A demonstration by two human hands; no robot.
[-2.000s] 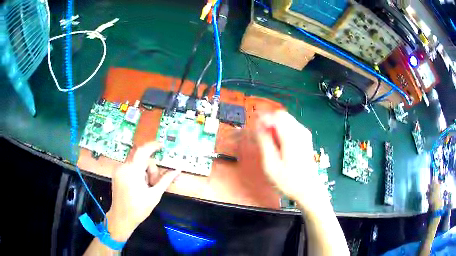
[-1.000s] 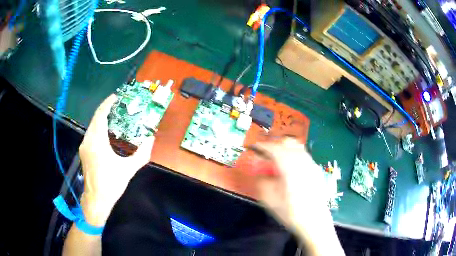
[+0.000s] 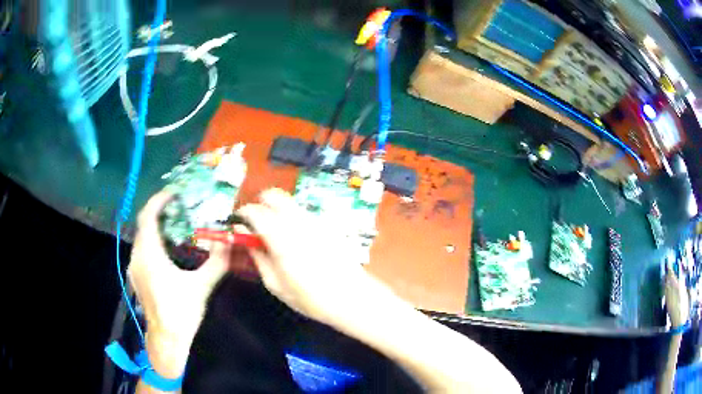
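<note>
My left hand, with a light-blue wrist strap, holds a green-white circuit board by its lower edge at the left of the orange base board. My right hand holds a red-handled tool against or just over the lower part of that board. The picture is blurred, so contact of the tip cannot be told. A second board lies on the base board against the black connector block, partly covered by my right hand.
More boards and a remote control lie at the right. A fan stands at the left beside a white looped cable. An oscilloscope stands at the back. Another person's arm shows at the right edge.
My left hand took hold of the left board. My right hand moved left from the base board's right side, bringing the red-handled tool to that board.
</note>
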